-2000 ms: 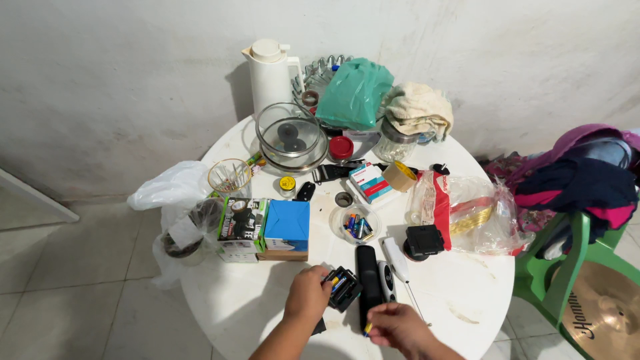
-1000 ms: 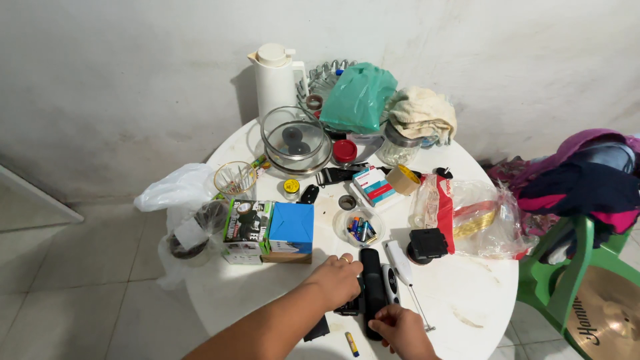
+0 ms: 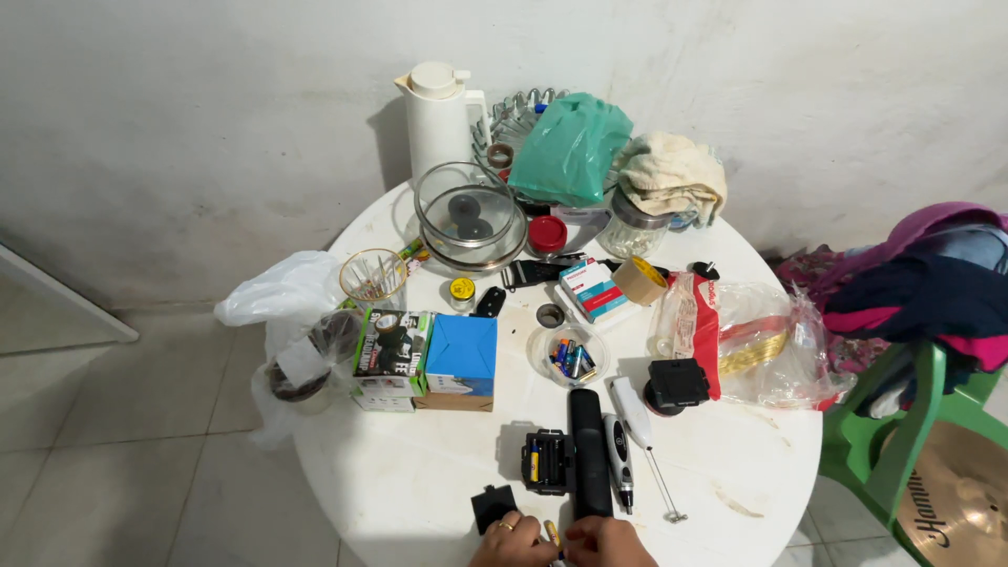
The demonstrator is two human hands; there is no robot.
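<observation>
My left hand (image 3: 516, 542) is at the table's near edge, its fingers beside a yellow battery (image 3: 553, 535) and just below a flat black cover (image 3: 494, 506). From the other side, my right hand (image 3: 602, 542) reaches the same battery with bent fingers; its exact hold is unclear. A black battery compartment (image 3: 547, 462) lies open above the hands, with a yellow battery in its left slot. Right of it are a long black case (image 3: 590, 453), a grey pen-like tool (image 3: 620, 461) and a white handheld milk frother (image 3: 632, 409).
A round plastic tub of batteries (image 3: 573, 358) stands mid-table. Headlamp box (image 3: 391, 354) and blue-topped box (image 3: 461, 358) are at left. Behind are glass lids (image 3: 472, 220), a white thermal jug (image 3: 441, 126) and a green bag (image 3: 575, 146). Plastic packaging (image 3: 756, 339) lies right, near a green chair (image 3: 913, 441).
My left hand has left the battery compartment and moved down toward the near edge, beside the loose yellow battery. The compartment now lies uncovered by hands.
</observation>
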